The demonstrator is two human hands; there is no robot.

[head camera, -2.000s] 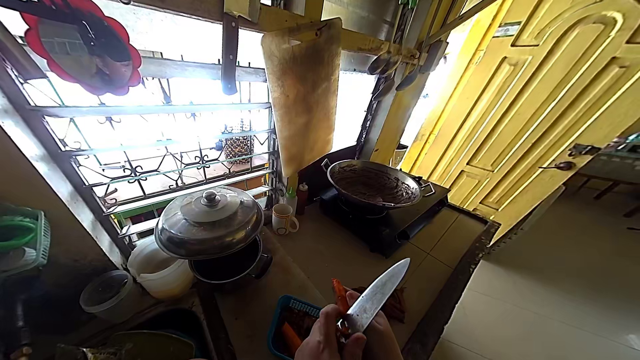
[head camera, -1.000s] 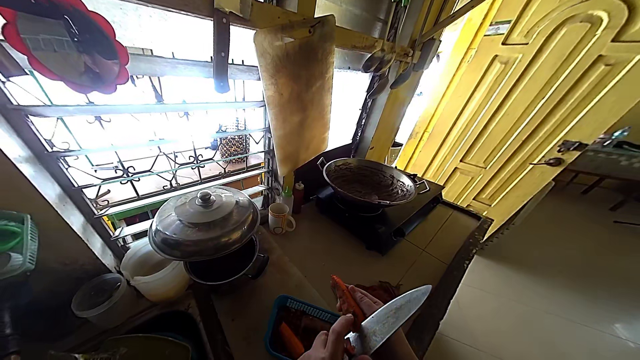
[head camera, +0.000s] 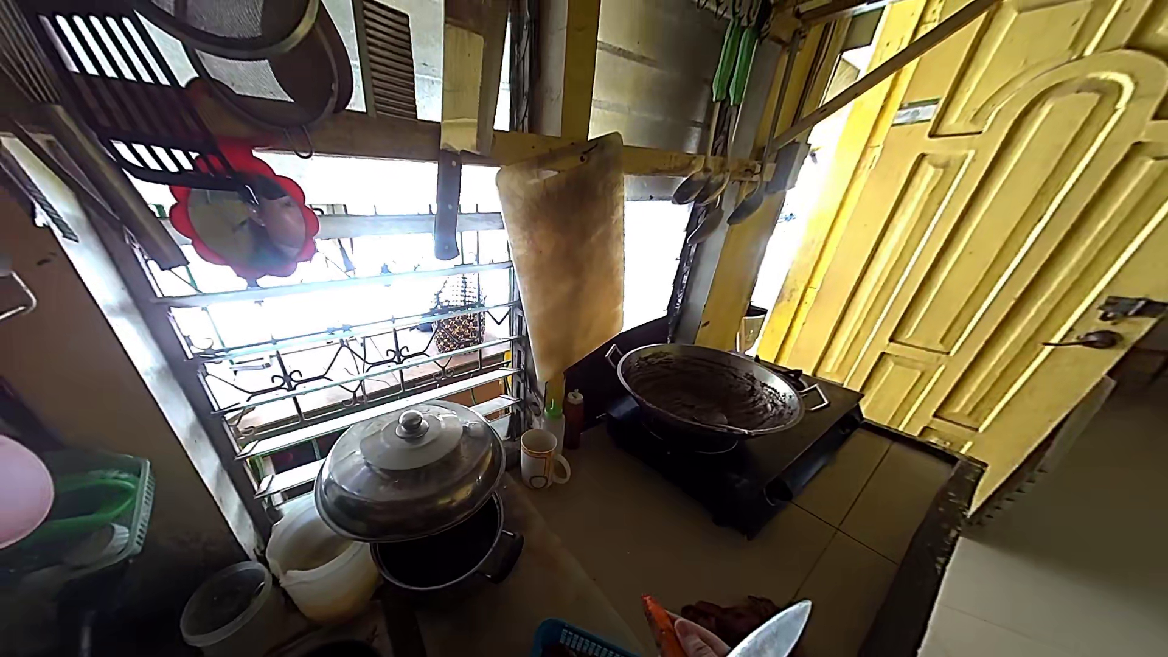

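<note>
At the bottom edge, part of my right hand (head camera: pixel 701 641) shows, its fingers closed on an orange carrot (head camera: pixel 661 626) with the end pointing up. Just right of these fingers is the broad metal blade of a kitchen knife (head camera: pixel 776 631), tip up and to the right; its handle is cut off by the frame. My left hand is out of view below. Behind the fingers, a reddish-brown heap (head camera: pixel 730 617), too dark to identify, lies on the tiled counter (head camera: pixel 693 557). The rim of a blue plastic basket (head camera: pixel 575 631) shows to the left.
A wok (head camera: pixel 707 388) with dark residue sits on a stove (head camera: pixel 757 484). Left of it are a mug (head camera: pixel 540 458), bottles, a lidded pot (head camera: pixel 411 456) and a white tub (head camera: pixel 319 566). A cutting board (head camera: pixel 570 255) hangs above. A yellow door (head camera: pixel 985 228) is at right.
The view has tilted up, so the hands sit lower and mostly out of frame. One second ago my left hand showed at the knife handle, and carrot pieces showed in the blue basket.
</note>
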